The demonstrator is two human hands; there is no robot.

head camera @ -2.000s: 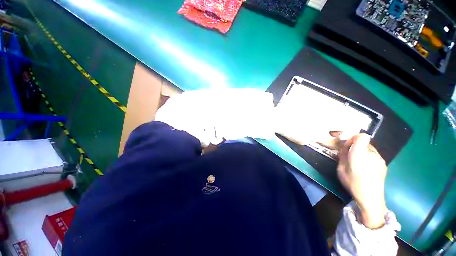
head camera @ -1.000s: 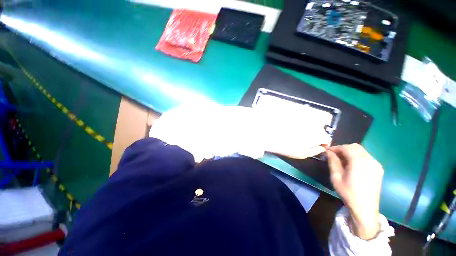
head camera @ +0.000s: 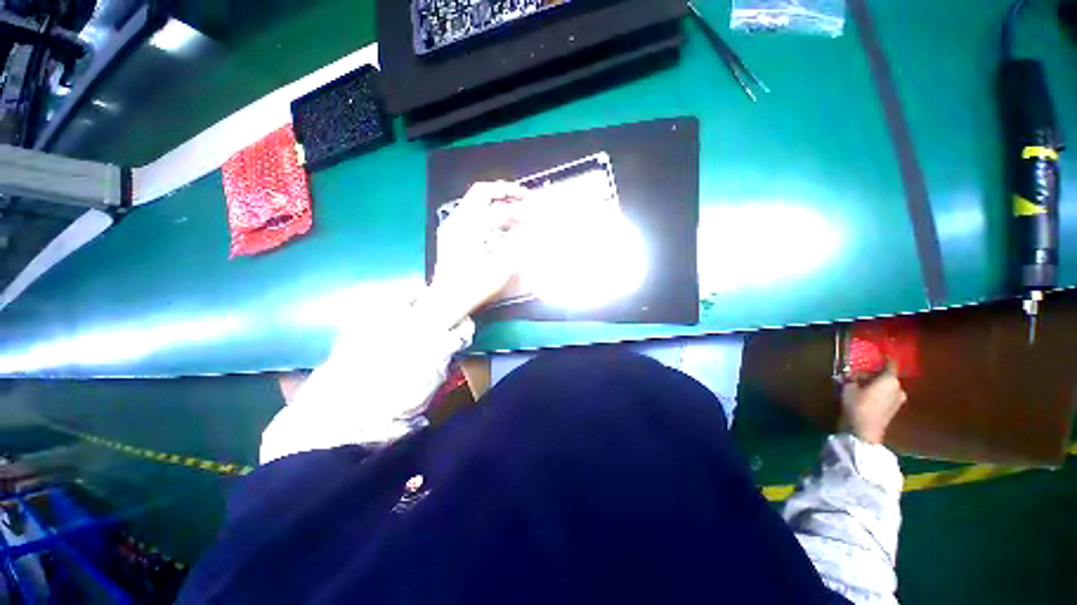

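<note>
The shallow device housing (head camera: 606,177) lies tilted on the black foam pad (head camera: 664,225); strong glare hides most of its inside. My left hand (head camera: 482,242) lies over the housing's left end with its fingers bent; the glare hides whether it grips anything. My right hand (head camera: 874,404) is below the bench edge at the right, at red packaging (head camera: 872,351) in a brown cardboard box (head camera: 992,408). Its fingers touch or overlap the packaging; I cannot tell whether they grip it.
A red bubble bag (head camera: 267,189) and black screw tray (head camera: 343,116) lie at the left. A second unit (head camera: 484,21) sits on thick black foam (head camera: 543,83) at the back. Tweezers (head camera: 730,53), a clear plastic bag (head camera: 789,17) and an electric screwdriver (head camera: 1036,177) lie farther right.
My view has turned to the right. My right hand has left the housing for the cardboard box. My left hand is now at the housing's left end. The screwdriver has come into view.
</note>
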